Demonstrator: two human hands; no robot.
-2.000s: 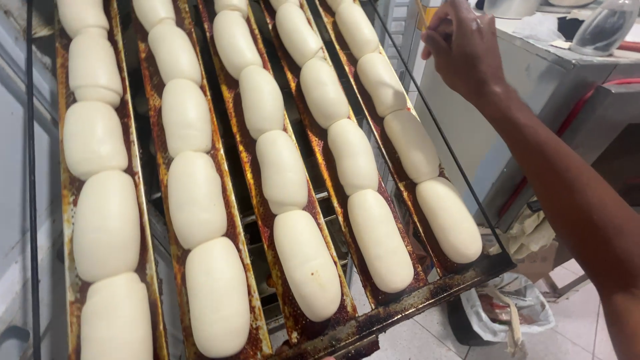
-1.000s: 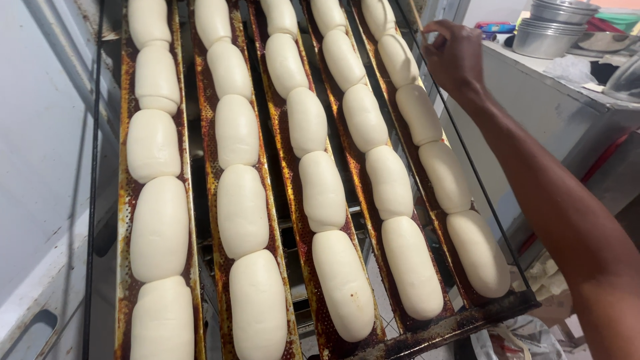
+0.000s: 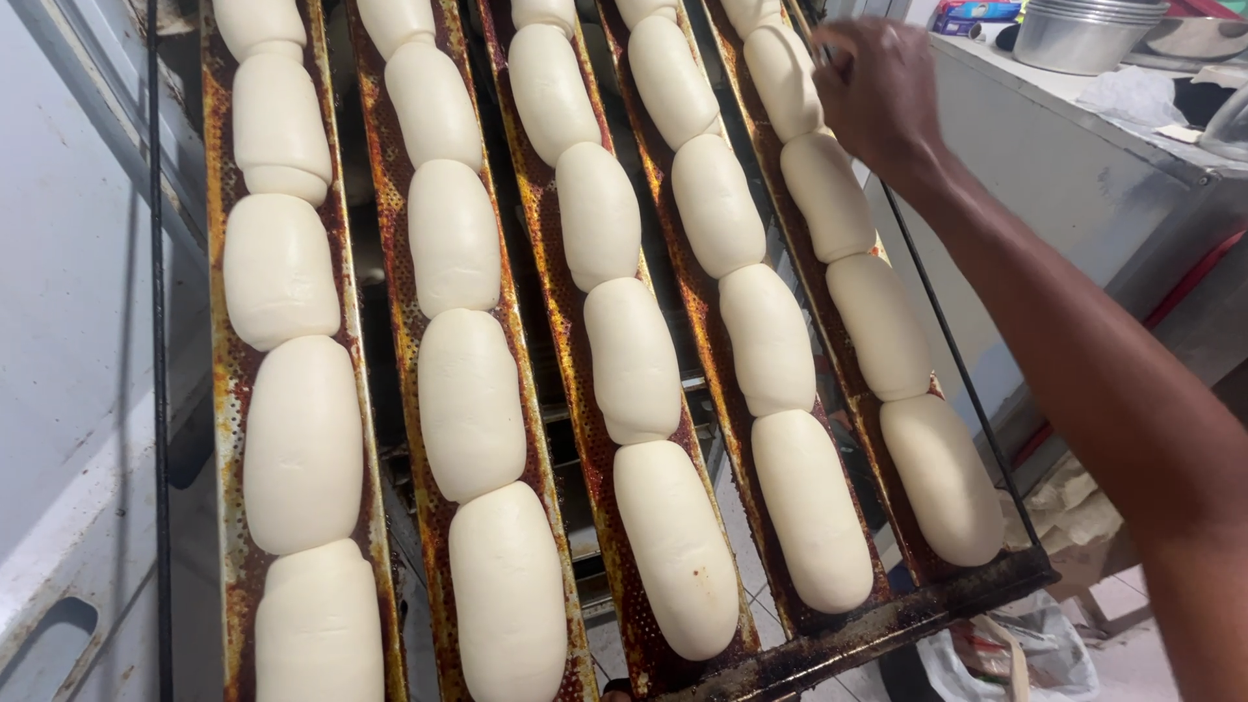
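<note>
Rows of pale, oblong dough pieces [image 3: 473,405] lie end to end in the channels of a browned, perforated metal baking tray [image 3: 609,556]. At the upper right, my right hand [image 3: 877,97] is closed around a thin, light-brown stick-like tool [image 3: 801,24], beside the far dough pieces of the rightmost row. Its fingers are partly blurred, and the tool's tip is hard to make out. One dough piece [image 3: 785,83] next to this hand has creases or cuts along its surface. Of my left hand [image 3: 616,695], only a fingertip seems to show under the tray's near edge; its grip is hidden.
A dark metal frame [image 3: 858,639] borders the tray. On the right, a counter [image 3: 1053,97] holds stacked metal pans [image 3: 1087,34] and a plastic bag. Below, a lined bin [image 3: 1009,653] stands on the tiled floor. A pale metal panel [image 3: 68,292] rises at the left.
My right hand has stayed by the rightmost row, moving along its far part. The view has shifted, showing the counter's pans more fully.
</note>
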